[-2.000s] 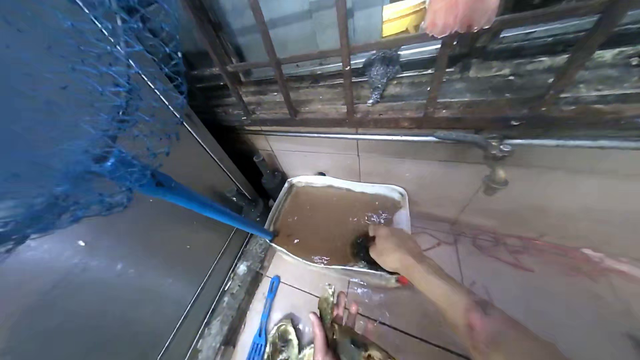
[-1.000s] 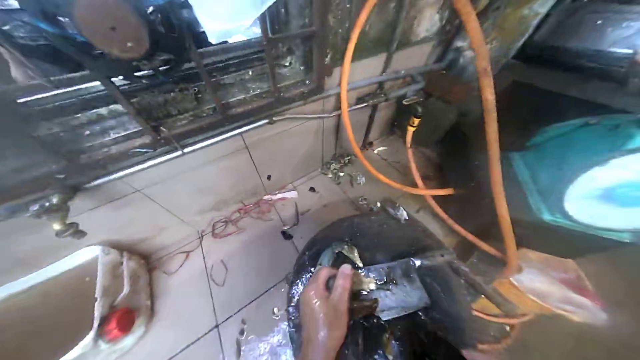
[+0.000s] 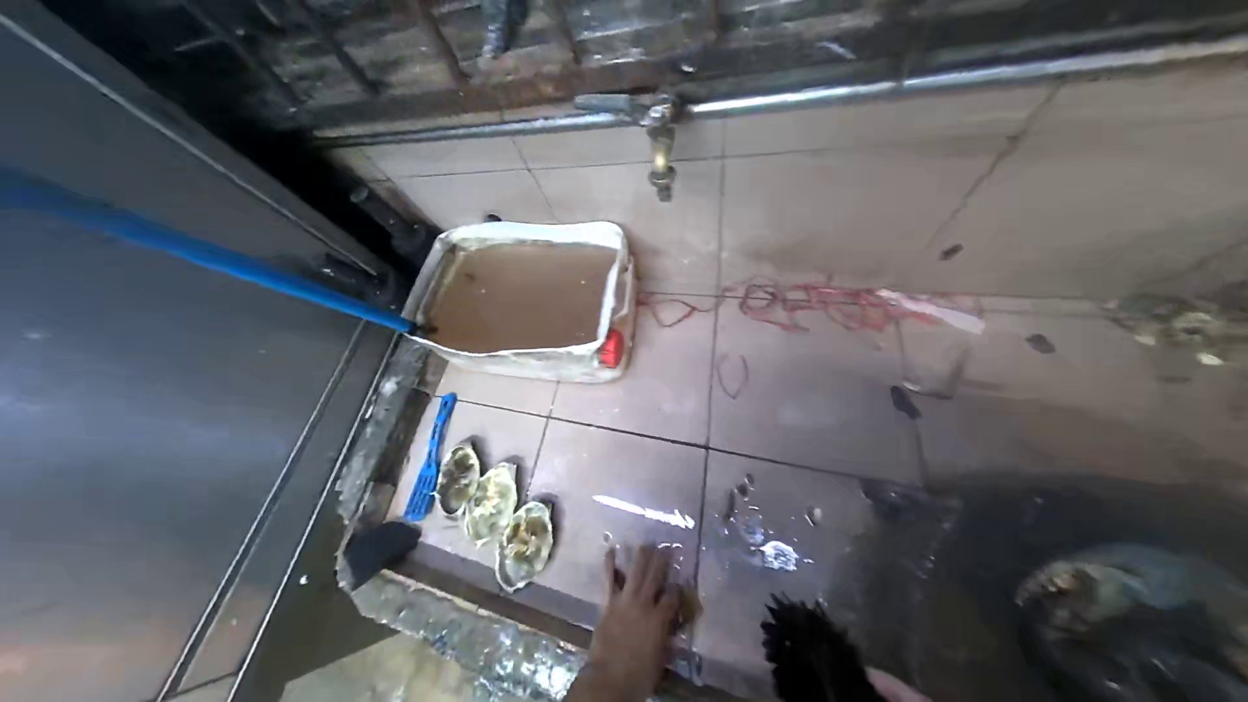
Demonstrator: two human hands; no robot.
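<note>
My left hand [image 3: 639, 595] is low over the wet tiles with its fingers spread. A brownish thing, perhaps an oyster shell [image 3: 688, 606], shows beside its palm; whether the fingers grip it is hidden. To the left, three oyster shells [image 3: 525, 546] lie in a slanting row beside a blue slotted plastic spatula [image 3: 429, 458]. My right hand [image 3: 895, 688], mostly cut off by the bottom edge, holds a black-bristled brush [image 3: 811, 645]. A white plastic tub [image 3: 531, 366] of murky brown water, with a red cap on its corner, stands beyond the shells.
A blue pole [image 3: 244, 263] runs from the left to the tub. A brass tap [image 3: 662, 156] juts from the wall pipe. Reddish strands [image 3: 819, 304] and dark bits lie along the wall. At lower right is a blurred dark round surface with shells [image 3: 1072, 585]. A raised curb [image 3: 478, 639] edges the floor.
The view has swung far left since one second ago, away from the orange hose. Two seconds ago the brush was in the tub and my left hand held a shell; the brush is now away from the tub.
</note>
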